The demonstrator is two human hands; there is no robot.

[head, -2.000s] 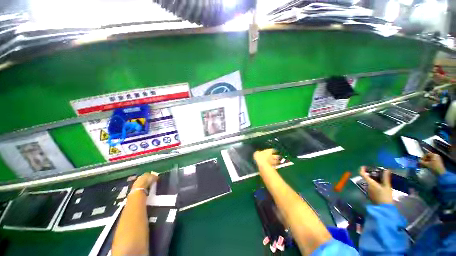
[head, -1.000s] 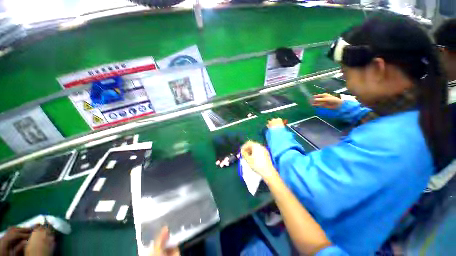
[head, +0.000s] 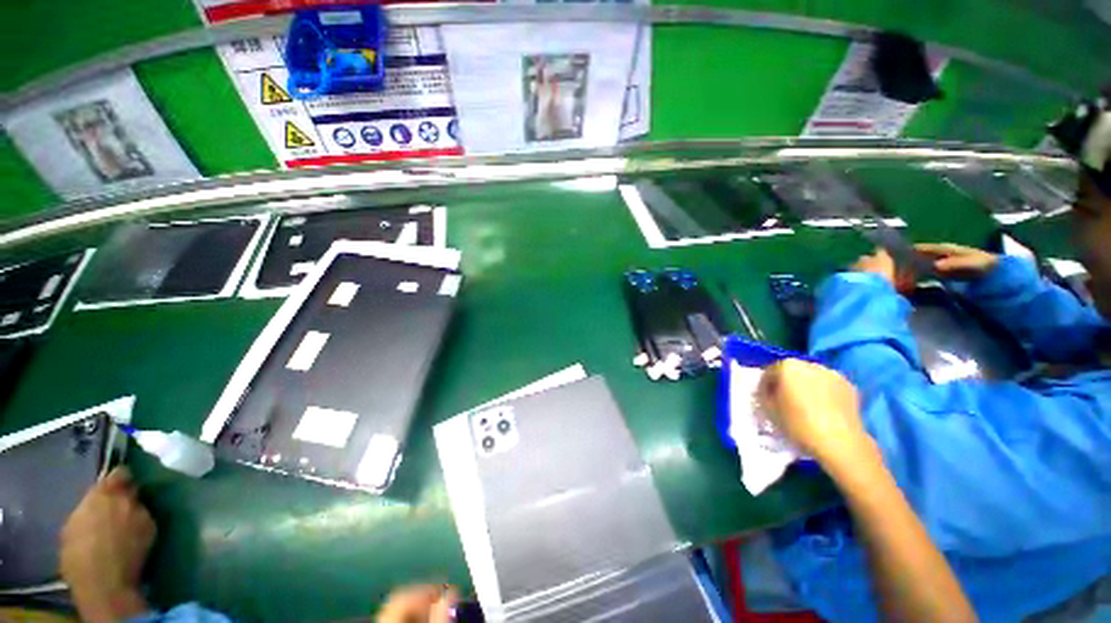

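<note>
A dark grey tablet back cover (head: 560, 469) lies in front of me on a white backing sheet (head: 463, 487), camera cluster at its upper left. Clear wrinkled film lies over its near end, at the picture's bottom. My left hand (head: 418, 605) is at the bottom edge beside the cover's near-left corner, mostly cut off; its grip cannot be told. My right hand (head: 814, 408) is at the blue parts bin (head: 731, 365), its fingertips over crumpled white material (head: 758, 450); whether it holds any is hidden. Loose dark trim strips (head: 674, 319) with blue ends lie left of the bin.
An inner-side-up cover (head: 274, 383) with white pads lies to the left. A neighbour's hand (head: 107, 535) is on another cover beside a white bottle (head: 177, 452). More covers (head: 177, 258) lie along the back. A person in blue sleeves (head: 926, 450) works close at the right.
The view has shifted. Two seconds ago both hands were over covers farther back. Now one cover lies close in front, my left hand is lower, and my right hand remains at the bin since one second ago.
</note>
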